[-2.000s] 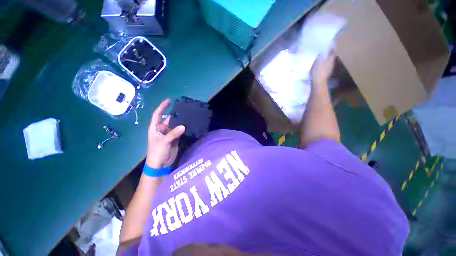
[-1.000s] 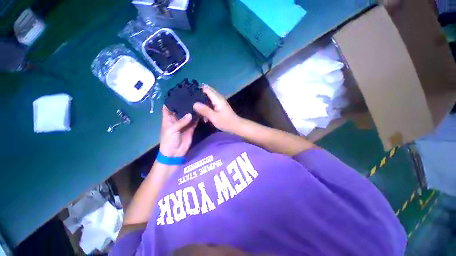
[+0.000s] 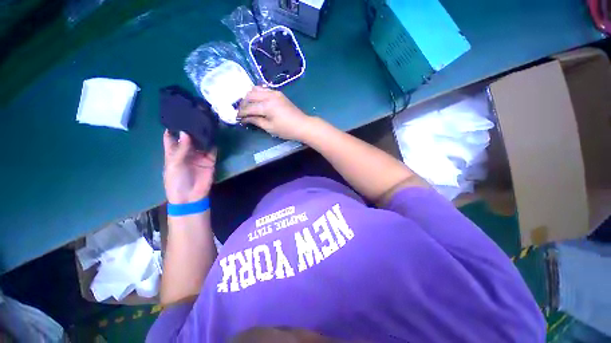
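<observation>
My left hand holds the black inner plate upright-tilted just above the bench, left of the white housings. My right hand has its fingertips at the lower right edge of a white housing, which lies on clear crinkled film. The fingers hide part of that edge, and I cannot tell what they touch or pinch. A second housing with a black inside lies behind, with a thin lead in it.
A folded white sheet lies at the left on the green bench. A teal box and a silver-grey box stand at the back. A white strip lies at the bench edge. Cardboard box at right.
My right hand has let go of the black plate and moved to the white housing. My left hand has carried the plate left over the bench. A white strip now shows at the edge.
</observation>
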